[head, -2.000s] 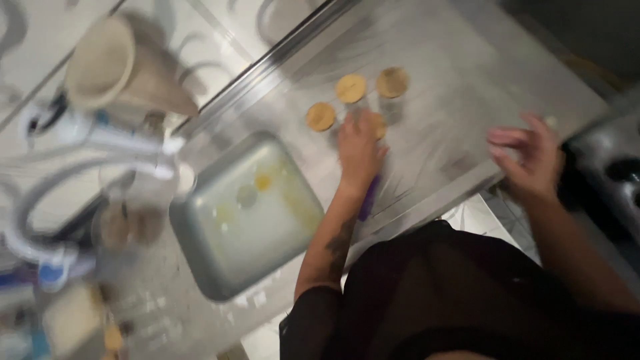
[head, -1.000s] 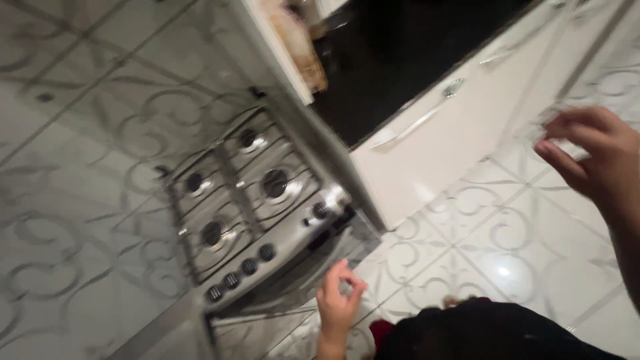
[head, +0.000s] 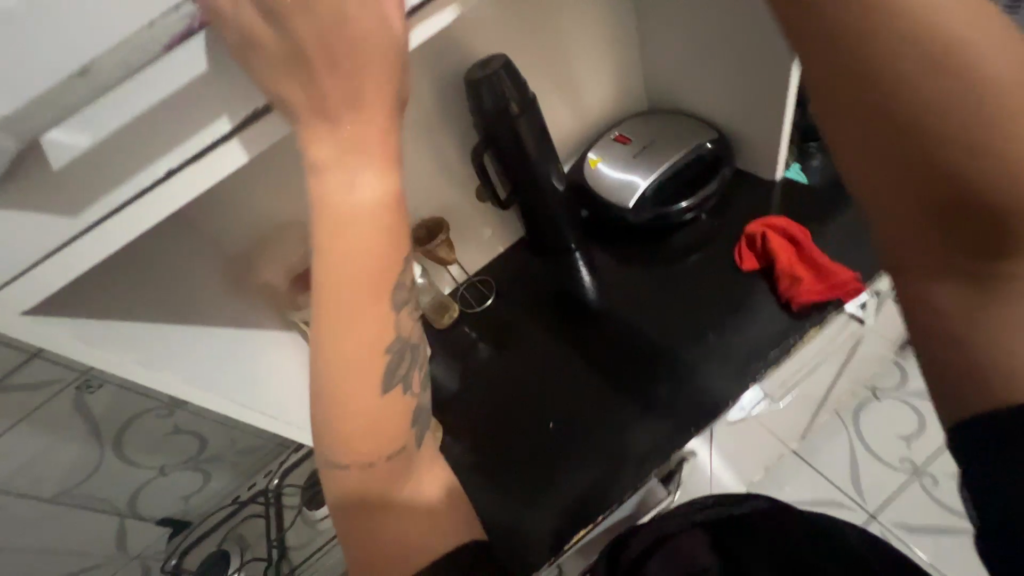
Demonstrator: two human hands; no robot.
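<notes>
My left hand [head: 320, 56] reaches up at the top left, close to the edge of a white upper cabinet [head: 128, 144]; its fingers are cut off or hidden, so its hold cannot be told. The right arm rises along the right side, and its hand is beyond the top of the view. Below and between the arms, a black thermos flask [head: 516, 144] stands on a black countertop [head: 552, 424]. Beside it sits a silver and black sandwich maker [head: 656, 164]. A red cloth [head: 796, 264] lies near the counter's front edge.
A small coffee strainer [head: 434, 240] on a wire stand and a small glass bottle [head: 436, 300] stand against the back panel, partly behind my left forearm. The gas stove [head: 264, 512] is at the lower left. Drawer handles [head: 756, 400] jut out along the counter front.
The view has swung from the sink, past the stove, to the black counter. My left hand, near the small lidded jars at first, is now raised by the cabinet. My right hand has left the view.
</notes>
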